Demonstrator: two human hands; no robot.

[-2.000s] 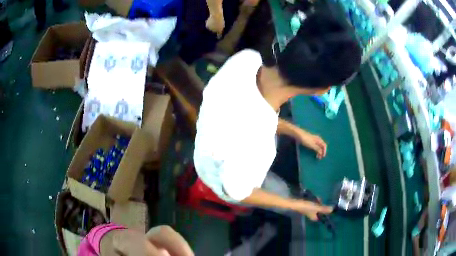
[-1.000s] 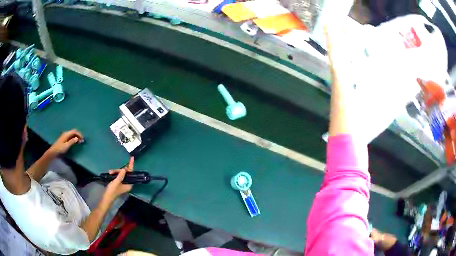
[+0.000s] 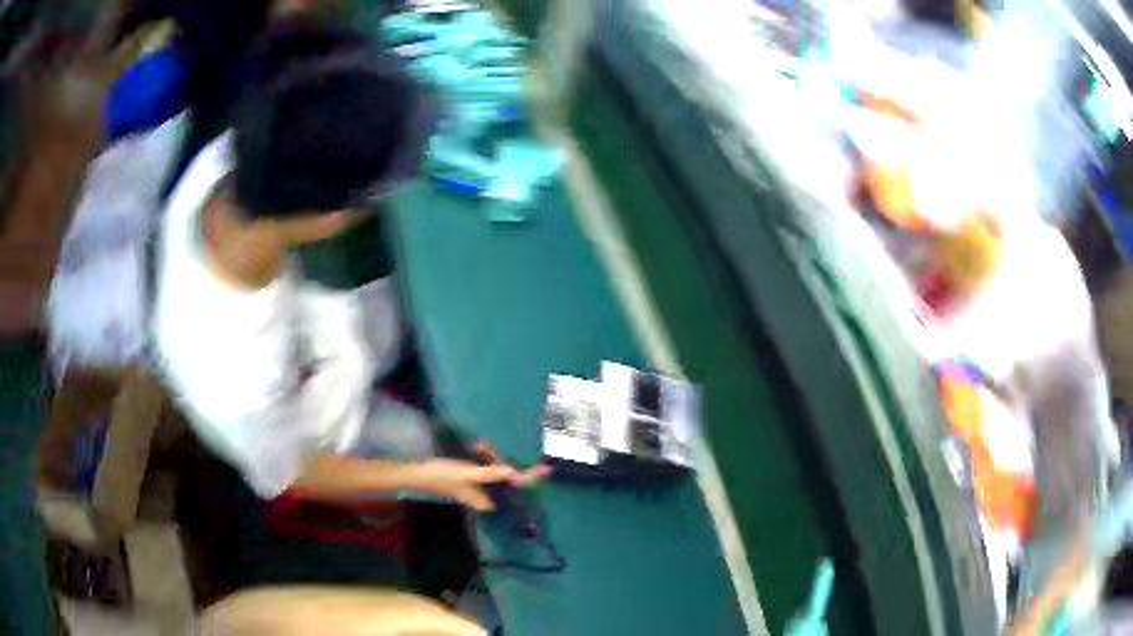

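Observation:
The frame is blurred. A skin-coloured part of my left hand or forearm (image 3: pixel 342 614) shows at the bottom edge, cut off; its fingers cannot be made out. My right hand is not in view. In front of me, a black box with a pale top, perhaps a screw feeder (image 3: pixel 634 422), stands on the green bench (image 3: pixel 497 298). A seated coworker in white holds a dark electric screwdriver (image 3: pixel 516 509) beside it, with its cord on the bench. Teal handheld fans (image 3: pixel 478 112) lie heaped at the bench's far end. Another teal fan (image 3: pixel 814 603) is cut off at the bottom.
The coworker (image 3: pixel 261 311) sits left of the bench. Brown cartons (image 3: pixel 131 460) stand behind the coworker, at the left. A pale rail (image 3: pixel 659 336) runs along the bench. Blurred orange and white items (image 3: pixel 994 466) lie beyond it at the right, near a person in white (image 3: pixel 1056 323).
The view has swung left, towards the coworker and cartons. My pink-sleeved right arm, reaching to a white bag a second ago, is out of view. A skin-coloured part has come in at the bottom.

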